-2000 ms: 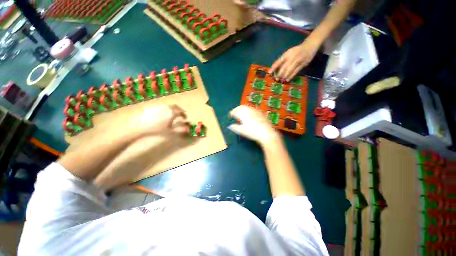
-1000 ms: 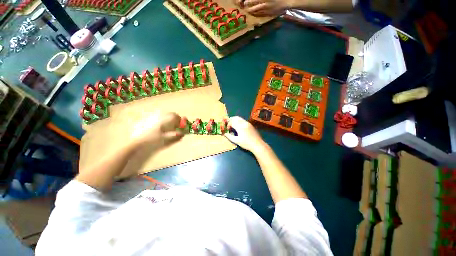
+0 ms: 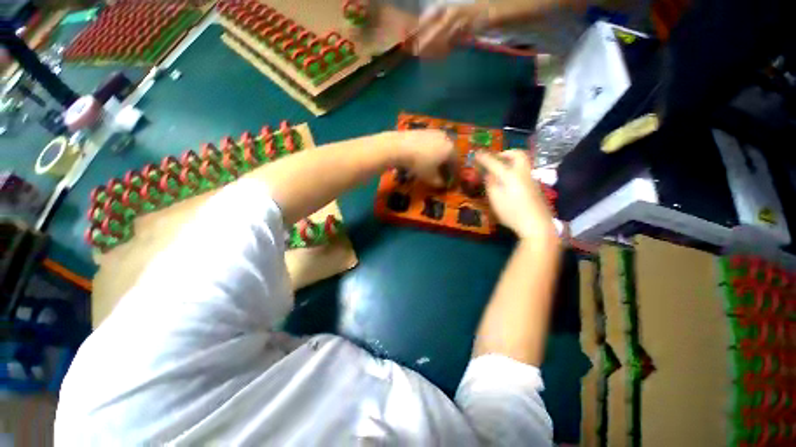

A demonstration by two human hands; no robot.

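Note:
The orange-red fixture tray (image 3: 448,215) lies on the green mat. Its front row of pockets is dark, and a green circuit board (image 3: 481,138) sits in a back pocket. My left hand (image 3: 428,157) is over the tray's middle, fingers curled. My right hand (image 3: 515,188) is over its right side, fingertips beside a red loop (image 3: 471,181). Both hands are blurred, so their hold is unclear. At the left, a cardboard sheet (image 3: 319,262) carries rows of boards with red loops (image 3: 192,170); my left arm covers part of it.
Another person's hands (image 3: 445,30) are beside a loaded cardboard stack (image 3: 323,92) at the back. A white and black machine (image 3: 602,74) stands at right. Stacked loaded sheets (image 3: 681,349) are at lower right. A tape roll (image 3: 52,155) lies at far left.
Both my hands have moved from the board row on the cardboard to the tray. The other person's hand reached into the tray two seconds ago and is now at the back. The view has shifted.

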